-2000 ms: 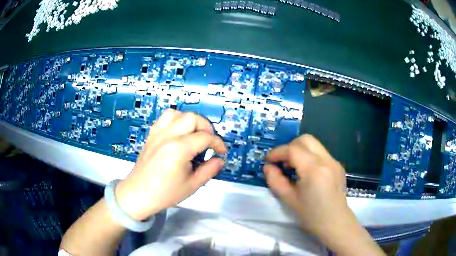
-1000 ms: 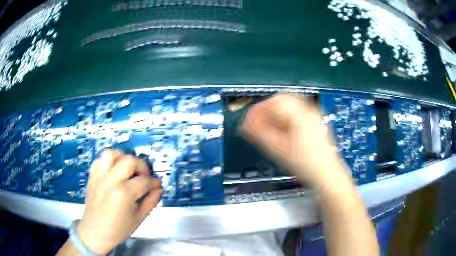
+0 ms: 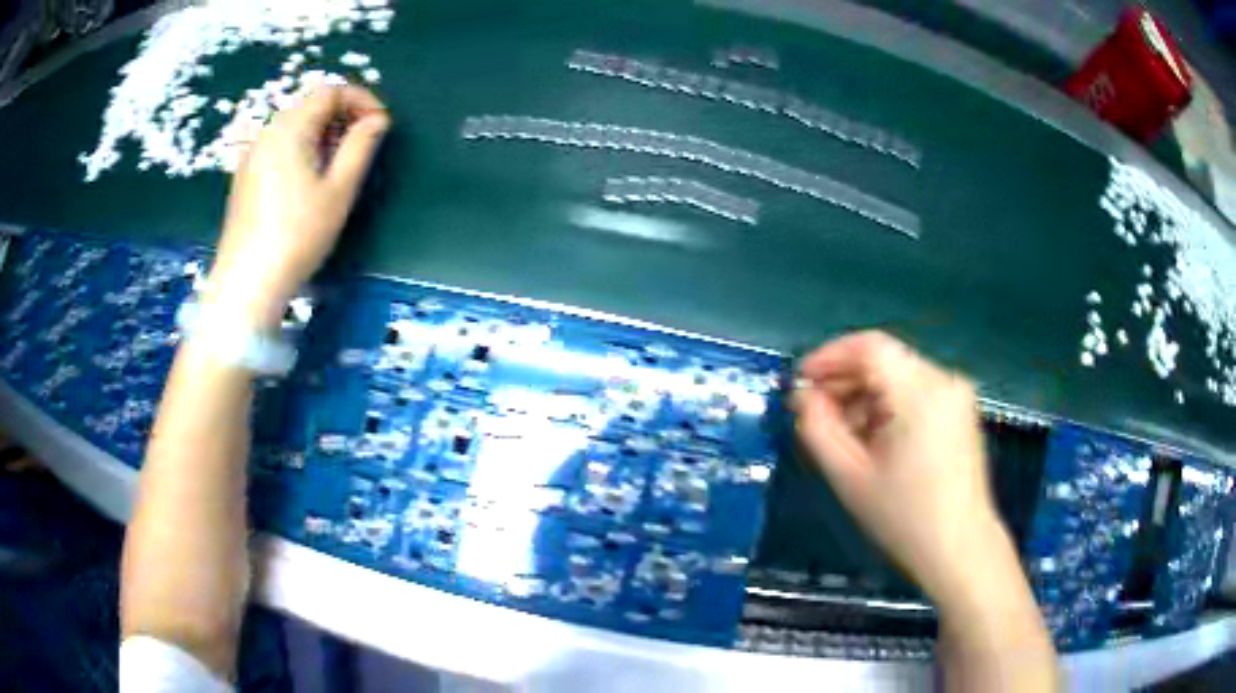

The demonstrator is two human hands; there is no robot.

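My left hand point(image 3: 305, 176) is over the right edge of the loose pile of white connectors point(image 3: 163, 102) at the far left. Its thumb and forefinger are close together; I cannot tell if a part is between them. A pale wristband point(image 3: 237, 334) is on that wrist. My right hand point(image 3: 888, 440) is above the right end of the blue PCB panels point(image 3: 583, 460), fingers curled and thumb near forefinger. Whether it holds a small part cannot be seen. The panels lie side by side in the track.
Metal-shell connectors point(image 3: 691, 152) lie in rows on the dark green surface point(image 3: 447, 203). More white connectors point(image 3: 1193, 271) lie at the far right, below a red packet point(image 3: 1132, 75). A dark gap in the track point(image 3: 840, 542) shows the lower conveyor chain. A pale metal edge point(image 3: 407, 609) runs in front.
My left hand has moved from over the panels up to the left white pile. My right hand has shifted from above the gap to the panels' right end. The view has also shifted.
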